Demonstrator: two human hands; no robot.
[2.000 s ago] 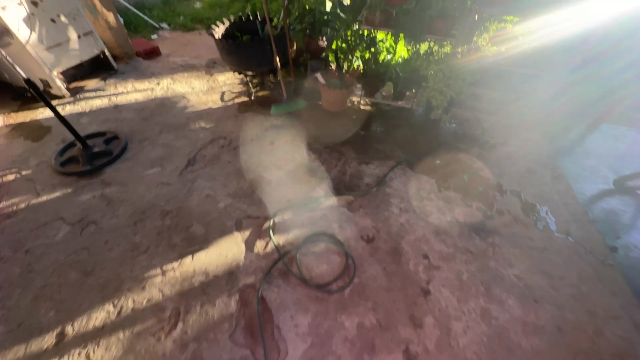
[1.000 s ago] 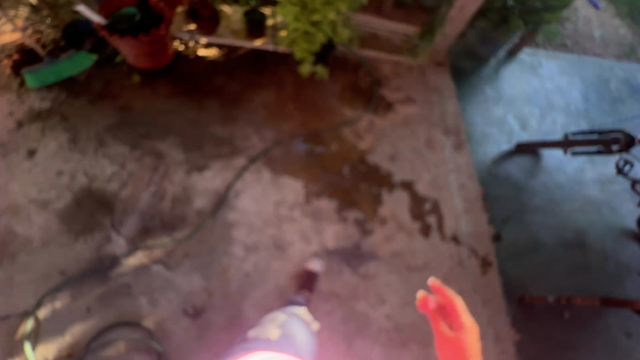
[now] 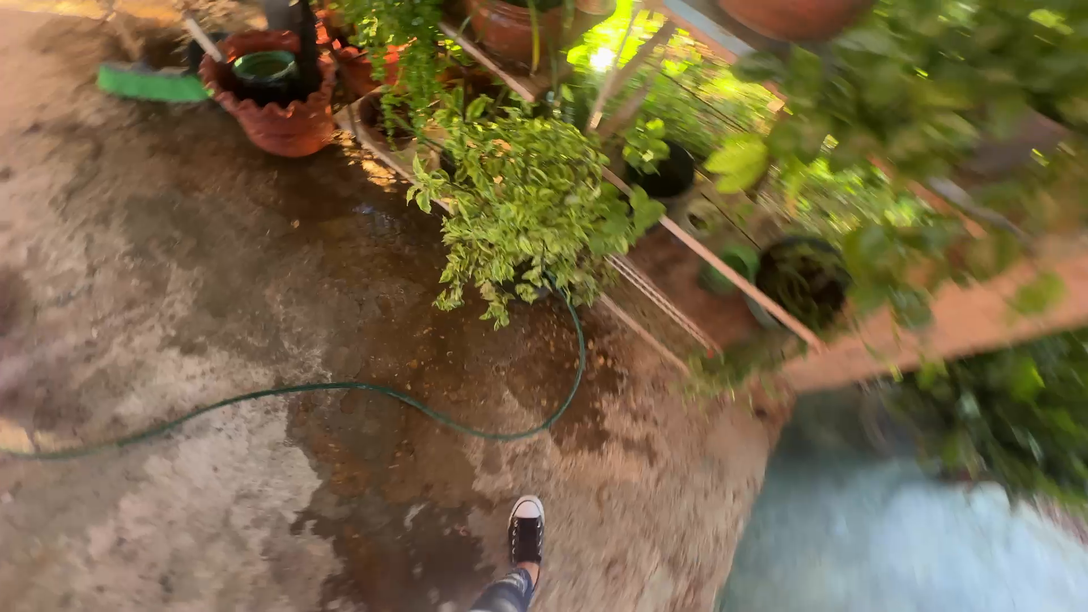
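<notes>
Neither of my hands shows in the head view. A green garden hose (image 3: 425, 410) curves over the wet concrete floor and runs up to a leafy potted plant (image 3: 535, 204), where its end is hidden under the leaves. My foot in a black sneaker with a white toe (image 3: 526, 531) stands on the floor below the hose's curve. To the upper left, a terracotta pot with a wavy rim (image 3: 285, 127) holds a smaller green pot (image 3: 265, 68). Beside it lies a green broom head (image 3: 153, 83).
A slatted plant stand (image 3: 722, 263) with several pots crosses the upper right. A dark pot (image 3: 803, 276) sits near its right end. Leaves hang over the top right. A pale blue-grey surface (image 3: 892, 527) lies beyond the floor's edge at lower right.
A hand seen at the bottom one second ago is out of view now. The view has moved nearer the plants, and the hose's end by the leafy plant has come into sight.
</notes>
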